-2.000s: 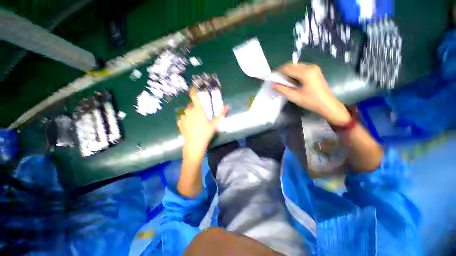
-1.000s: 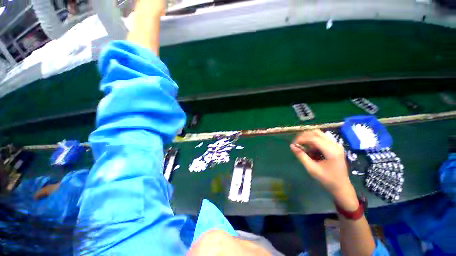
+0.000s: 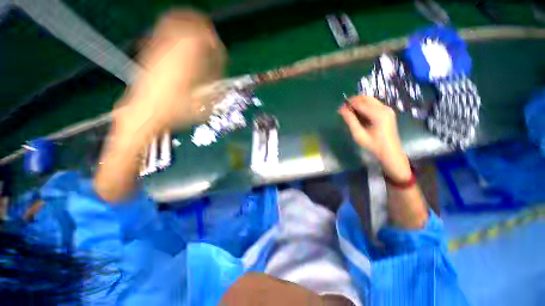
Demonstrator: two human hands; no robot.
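A phone body (image 3: 265,146) with a dark top end and pale long strips lies on the green bench near its front edge; no hand touches it. My left hand (image 3: 179,69) is strongly blurred, raised over the left part of the bench, and what it holds cannot be told. My right hand (image 3: 376,125) is above the bench right of the phone body, fingertips pinched on a thin dark tool (image 3: 346,99), only its tip showing. A pile of small white parts (image 3: 224,118) lies between my left hand and the phone body.
More phone bodies (image 3: 158,154) lie partly behind my left forearm. At right are black-and-white parts (image 3: 391,83), a blue bin (image 3: 438,54) with white pieces and fanned stacked panels (image 3: 457,113). A panel (image 3: 342,30) lies beyond the bench rim. Another blue bin (image 3: 40,155) is far left.
The phone body left my left hand and lies on the bench. My left arm reached far forward, then came back. The white sheet is gone from my right hand. The view has tilted.
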